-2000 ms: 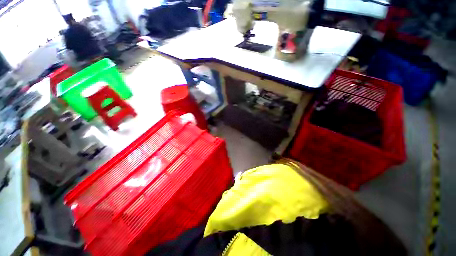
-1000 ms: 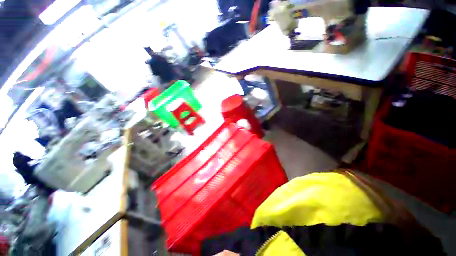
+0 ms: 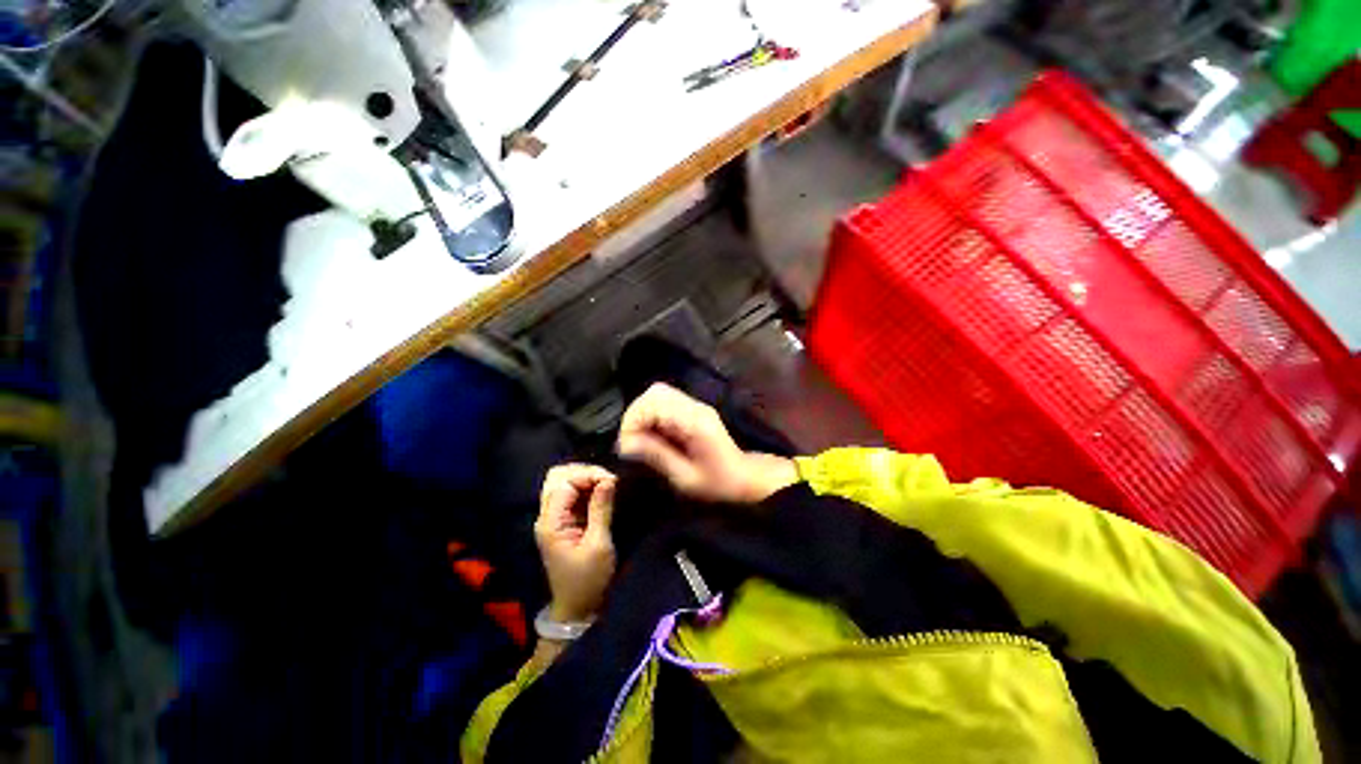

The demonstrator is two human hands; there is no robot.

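My left hand (image 3: 575, 534), with a pale band at the wrist, and my right hand (image 3: 691, 445) are close together over my lap. Their fingers are curled and pinch dark cloth (image 3: 639, 500), which blends into the dark clothing, so its edges are hard to tell. The sewing machine head (image 3: 321, 75) stands on the white table (image 3: 351, 306) ahead to the left, with a clear rounded guard (image 3: 475, 224) at its front. Both hands are below the table edge, apart from the machine.
A black cloth pile (image 3: 179, 284) covers the table's left side. Snips (image 3: 742, 64) and a dark taped strip (image 3: 575, 78) lie on the table. A red crate (image 3: 1090, 314) stands at the right. A purple cord (image 3: 657, 657) and small metal piece (image 3: 693, 578) show at my jacket.
The view has swung from the workshop floor and another machine table to the near table and my lap. Both hands are now in view, close together at dark cloth.
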